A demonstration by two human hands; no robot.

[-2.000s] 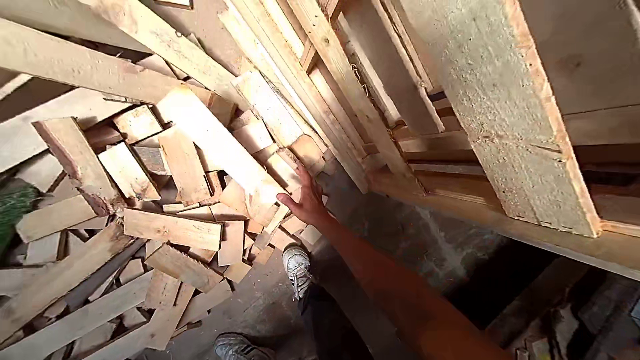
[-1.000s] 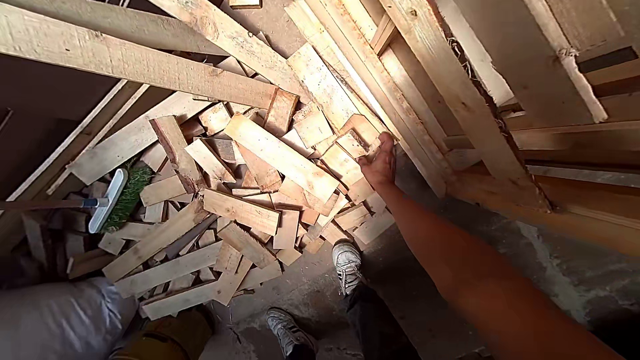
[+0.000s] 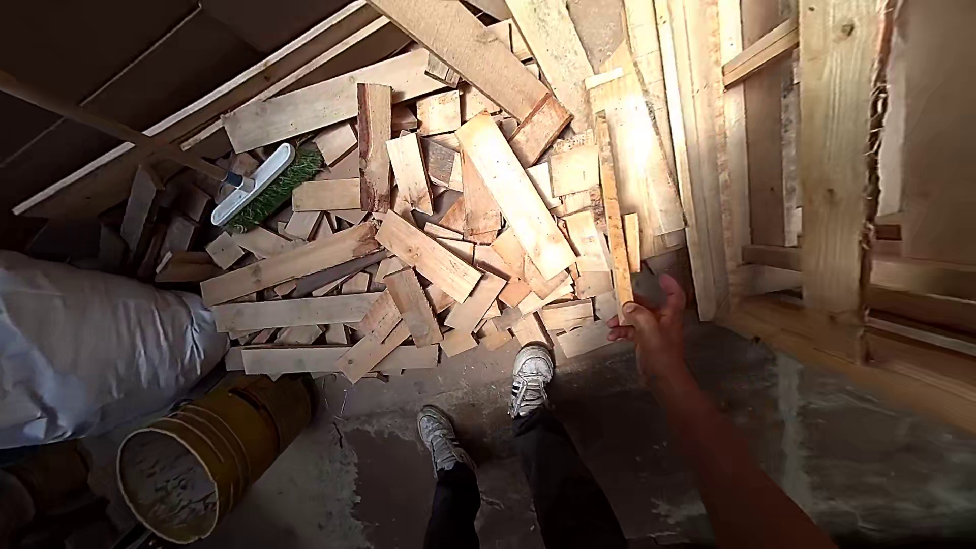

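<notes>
My right hand [image 3: 656, 328] pinches the lower end of a narrow wooden strip [image 3: 612, 221] between thumb and fingers, at the right edge of a heap of wood offcuts. The strip points away from me over the heap. Left of it lie a bright flat board [image 3: 516, 196] and a shorter offcut [image 3: 428, 255]. Beyond the strip a wide board [image 3: 637, 152] leans along the upright planks. My left hand is not in view.
A green-bristled broom [image 3: 255, 185] rests on the heap's left side. Nearer are a white sack [image 3: 99, 343] and a yellow bucket [image 3: 221, 457]. Tall planks [image 3: 835, 175] stand at right. My shoes [image 3: 531, 377] are on the concrete floor.
A second ago my right hand was at a short block by the heap's right edge; now it holds a narrow strip. The view has swung left, showing the bucket.
</notes>
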